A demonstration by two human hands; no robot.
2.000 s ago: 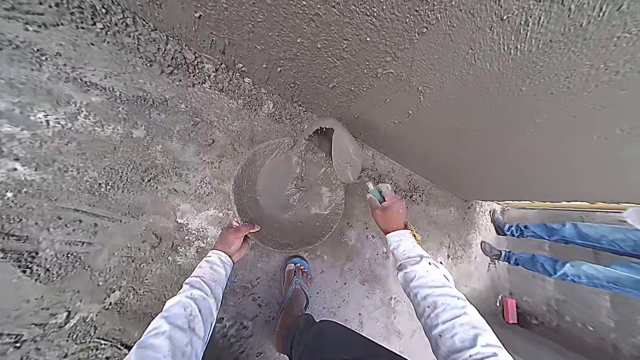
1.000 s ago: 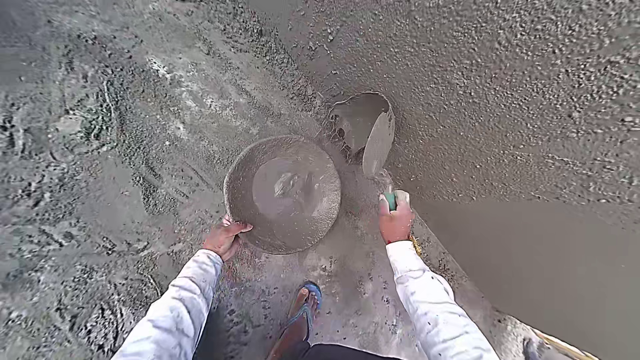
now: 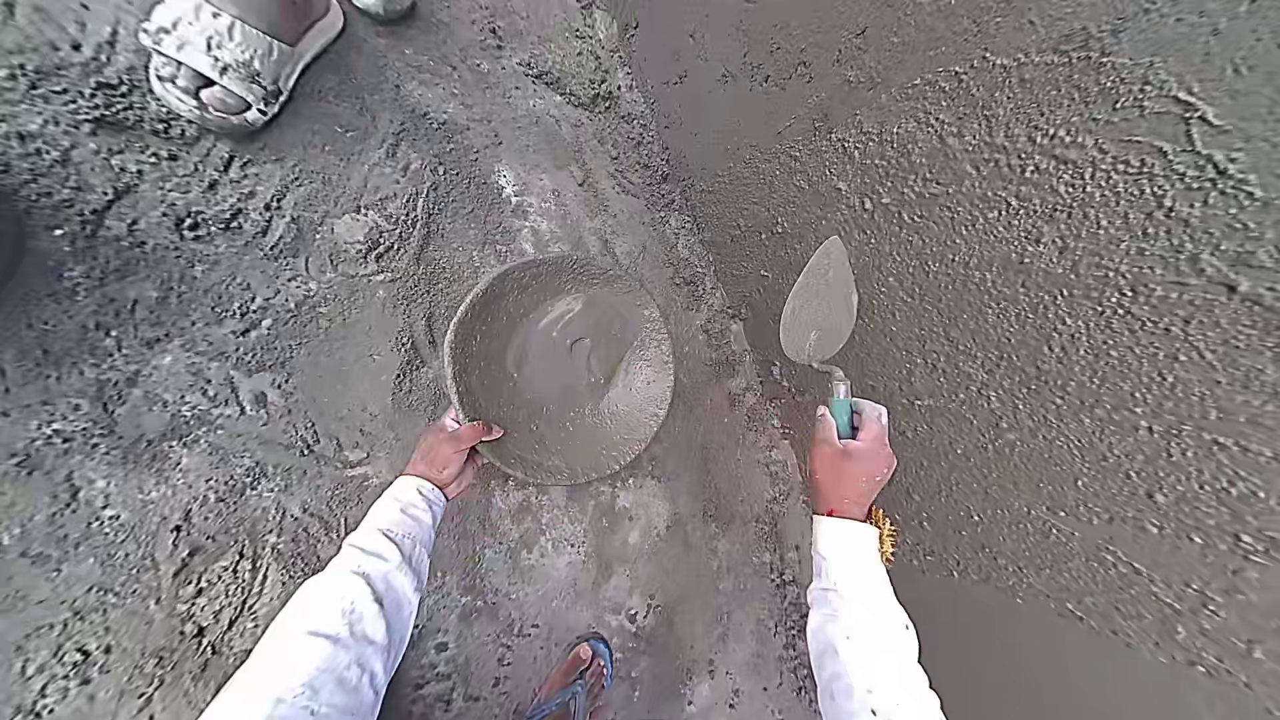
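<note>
My left hand (image 3: 452,455) grips the lower left rim of a round, shallow mortar pan (image 3: 490,330), thumb over the edge. Wet grey mortar (image 3: 575,345) lies in the pan's middle. To the right, my right hand (image 3: 852,460) is closed around the green handle of a pointed trowel (image 3: 820,305). The trowel's blade points away from me, coated in grey, apart from the pan and over the mortar-covered wall (image 3: 1000,330).
Another person's sandalled foot (image 3: 235,60) stands at the top left, with part of a second beside it. My own foot in a blue flip-flop (image 3: 578,680) is at the bottom. Rough mortar residue (image 3: 250,400) covers the ground at left.
The mortar falling from the trowel one second ago is no longer seen, and the trowel is now farther from the pan. The view has shifted; another person's foot has come into it.
</note>
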